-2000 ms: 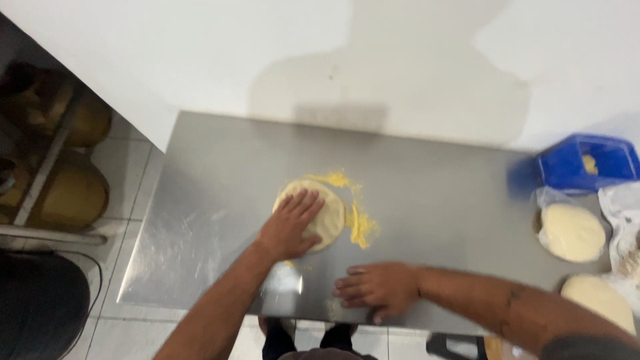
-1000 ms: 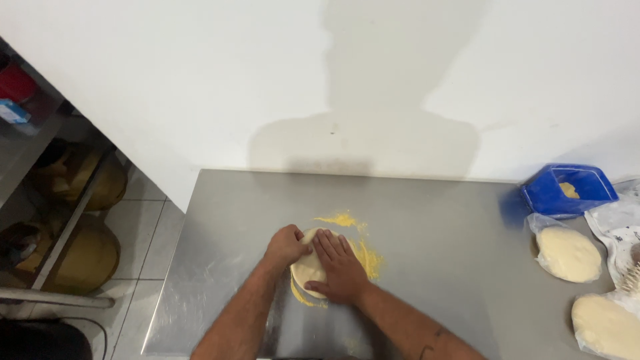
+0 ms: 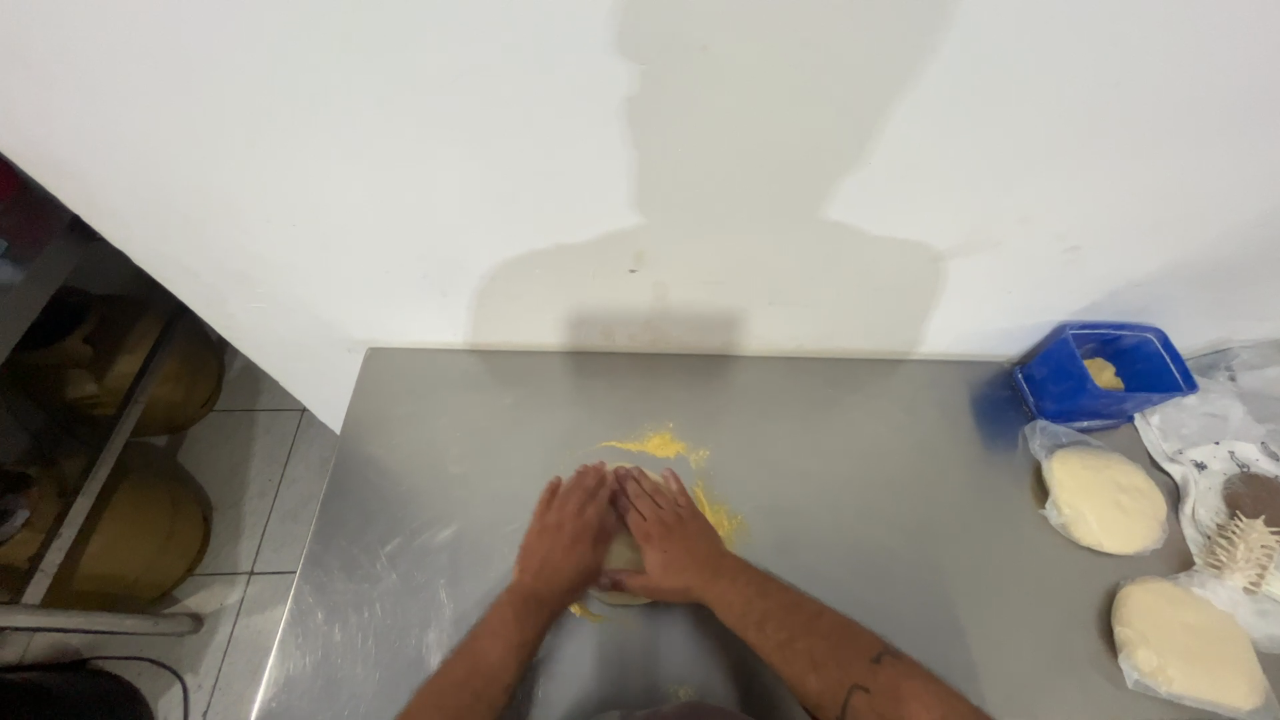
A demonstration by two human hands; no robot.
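Observation:
A disc of pale dough [image 3: 625,555] lies on the stainless steel table [image 3: 850,470], mostly covered by both hands. My left hand [image 3: 568,530] presses flat over its left side with the fingers pointing away from me. On its right side rests my right hand [image 3: 665,530], palm down, its fingertips meeting those of the left near the far edge of the dough. Neither hand grasps it; the palms are hidden. Yellow flour or meal [image 3: 655,443] is scattered beyond the dough and to its right, with a little at the lower left.
At the right stand a blue plastic container [image 3: 1075,400] with something yellow inside, two dough pieces in clear plastic [image 3: 1105,500], [image 3: 1190,645], a spiky cream-coloured tool [image 3: 1240,552] and a printed cloth or bag [image 3: 1200,460]. A white wall backs the table. Gas cylinders [image 3: 140,530] stand at the left.
Two seconds ago my right hand was on the bare table, away from the dough; now both hands lie on it. Since one second ago the left hand has gone from the dough's edge to flat on top.

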